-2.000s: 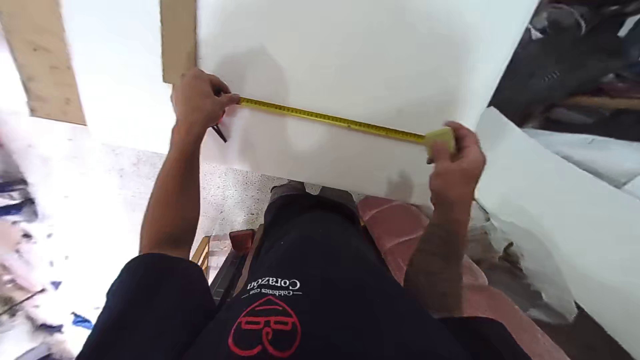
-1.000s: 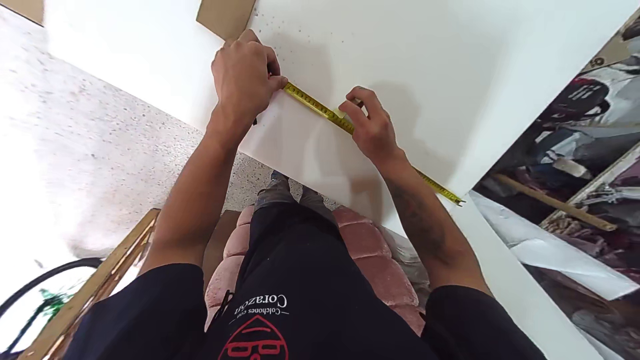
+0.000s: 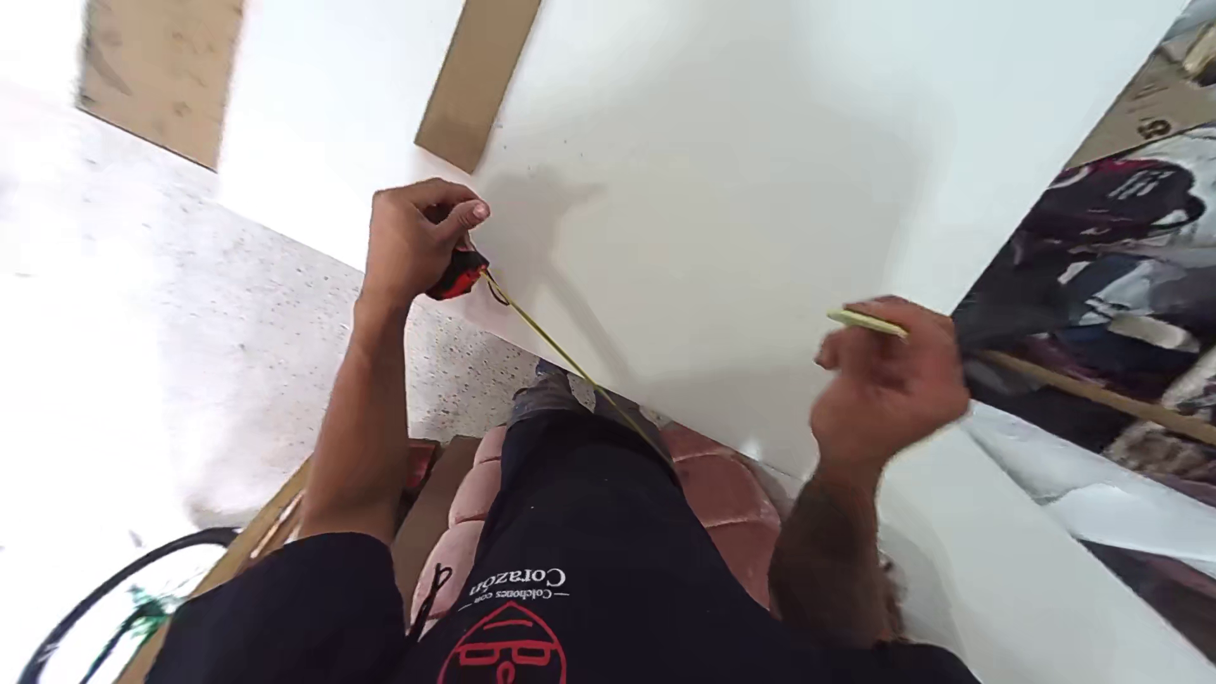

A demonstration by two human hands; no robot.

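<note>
My left hand [image 3: 423, 237] holds a red and black tape measure [image 3: 460, 275] by its case, over the near edge of a large white sheet [image 3: 722, 209]. The yellow blade [image 3: 570, 359] runs out of the case and down to the right across my lap, its far end hidden or too thin to follow. A flat, pale yellow-green piece [image 3: 866, 323] sits between the fingers and thumb of my right hand [image 3: 883, 380], which is somewhat blurred, at the right part of the sheet. The piece's material cannot be told.
A brown strip of board [image 3: 478, 85] lies on the sheet beyond my left hand, and a wider brown board [image 3: 161, 81] is at the upper left. A pink tufted seat [image 3: 722, 484] is under me. Bags and cloths [image 3: 1111, 204] are piled at the right. A wheel [image 3: 57, 627] stands lower left.
The tape blade, earlier stretched across the sheet between my hands, now slants down over my lap. My right hand has moved to the right, away from the blade.
</note>
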